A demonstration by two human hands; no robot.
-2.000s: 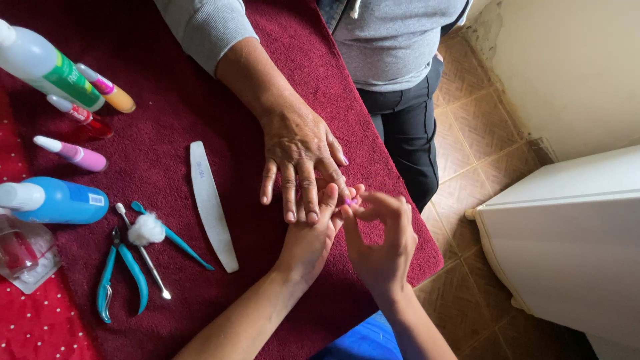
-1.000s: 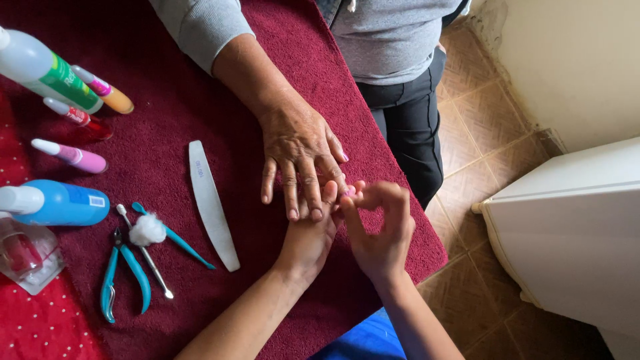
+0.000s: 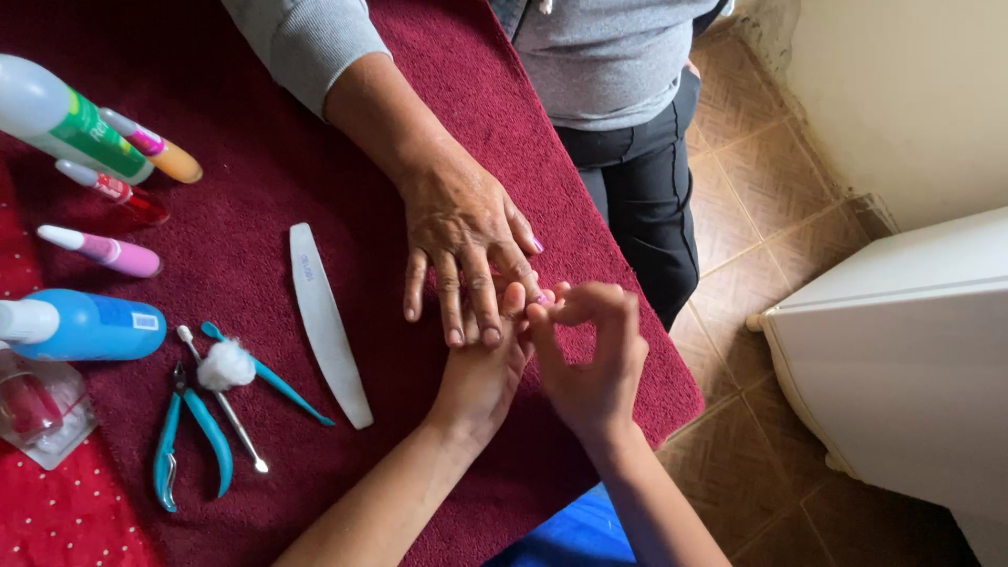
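Another person's hand (image 3: pixel 465 224) lies palm down on a dark red towel (image 3: pixel 268 157), fingers spread. Pink polish shows on its thumbnail and index fingernail. My left hand (image 3: pixel 492 362) is under that hand's fingertips and grips the index finger near its tip. My right hand (image 3: pixel 594 346) has thumb and forefinger brought together at the same fingertip; whether something thin is between them is hidden. To the left lie a white nail file (image 3: pixel 327 331), teal-handled cuticle nippers (image 3: pixel 193 441), a metal cuticle tool (image 3: pixel 236 421), a teal plastic stick (image 3: pixel 279 384) and a cotton ball (image 3: pixel 226 365).
Along the left side are a clear bottle with a green label (image 3: pixel 87 130), a blue bottle (image 3: pixel 110 324), a pink polish bottle (image 3: pixel 118 253), a red one (image 3: pixel 130 197), an orange one (image 3: pixel 169 153) and a clear package (image 3: pixel 39 409). A white appliance or cabinet (image 3: pixel 906 362) stands right.
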